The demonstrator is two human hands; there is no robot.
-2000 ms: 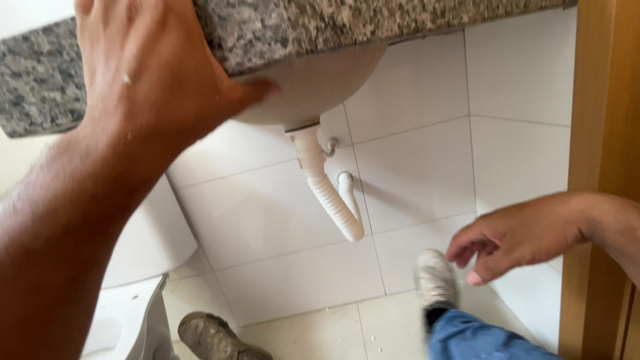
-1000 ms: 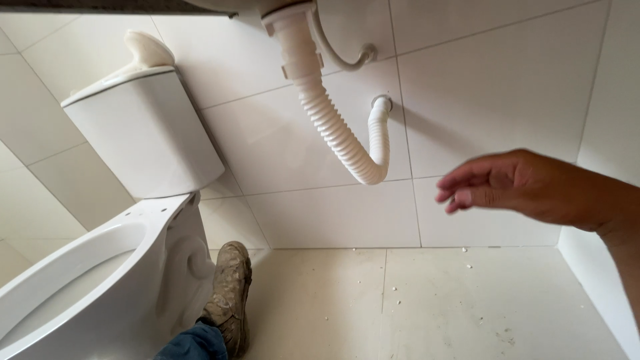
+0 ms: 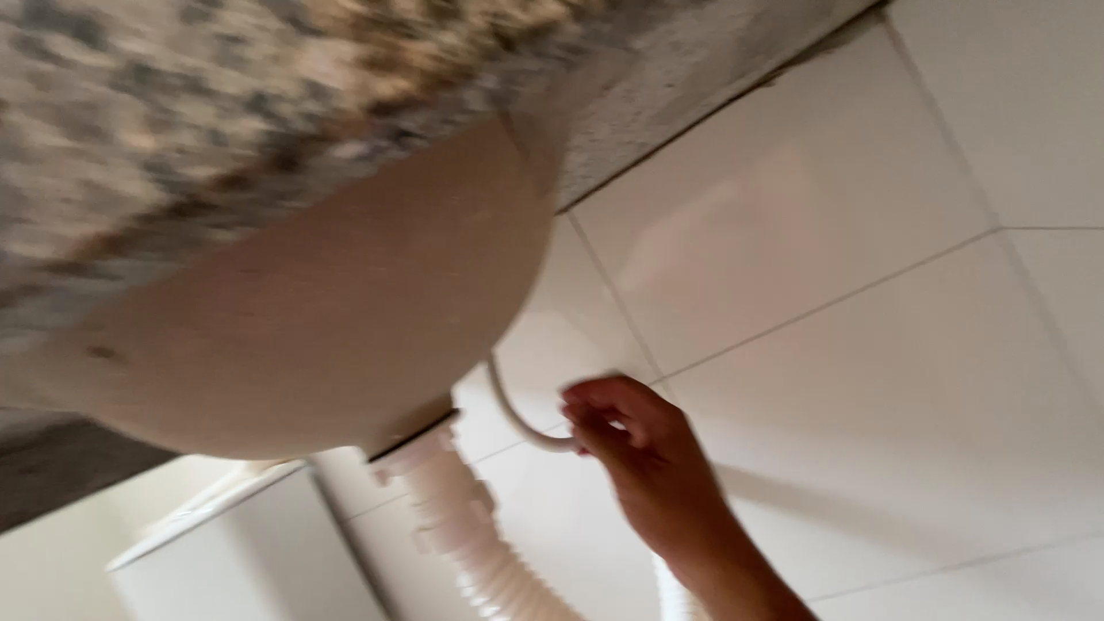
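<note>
My right hand (image 3: 638,448) is under the sink basin (image 3: 345,302), its fingers curled at the wall end of a thin flexible supply hose (image 3: 517,418). Whether the fingers grip the hose end or only touch it cannot be told, since the fitting there is hidden behind them. Left of the hand, a white corrugated drain pipe (image 3: 509,569) runs down from the basin's drain outlet (image 3: 418,444). My left hand is out of view.
A granite countertop (image 3: 216,103) with a rough underside slants across the top, close to the camera. The toilet tank (image 3: 241,552) stands at lower left. White wall tiles (image 3: 845,371) lie behind the pipes.
My right hand has gone from beside the drain pipe to the wall end of the supply hose. The left hand, over the countertop two seconds ago, has left view. The view has moved close under the basin.
</note>
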